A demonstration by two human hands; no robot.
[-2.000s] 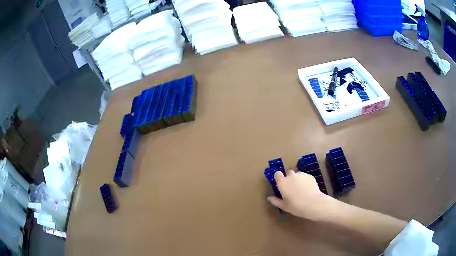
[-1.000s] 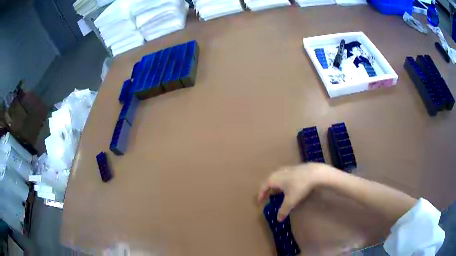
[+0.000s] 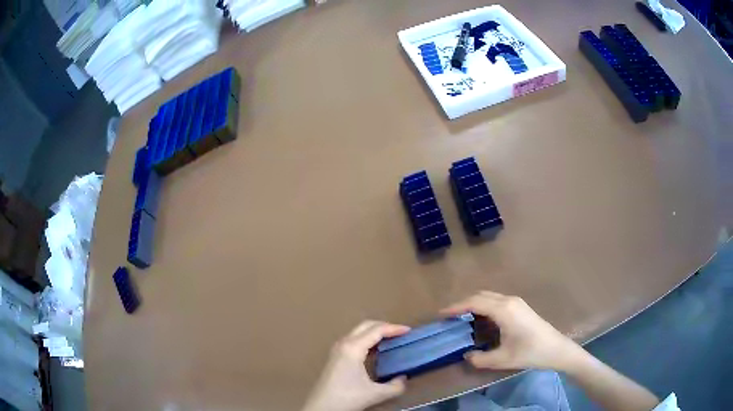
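My left hand (image 3: 362,365) and my right hand (image 3: 506,333) hold a dark-blue block piece (image 3: 426,349) between them at the table's near edge. Its plain grey-blue sides face up, with a seam along its length. My left hand grips its left end and my right hand its right end. Two dark segmented blocks stand just beyond my hands, a left one (image 3: 424,212) and a right one (image 3: 476,197), with a gap between them.
A block group (image 3: 193,120) lies at the left, with a few blocks trailing from it and a small block (image 3: 125,290) apart. A white tray (image 3: 482,100) holds loose parts and a slim black item. More blocks (image 3: 631,72) lie at right. White foam stacks (image 3: 153,48) line the far edge.
My left hand has come into view and holds the piece's left end. My right hand has brought the blocks to the near edge and turned them plain side up. The view has shifted.
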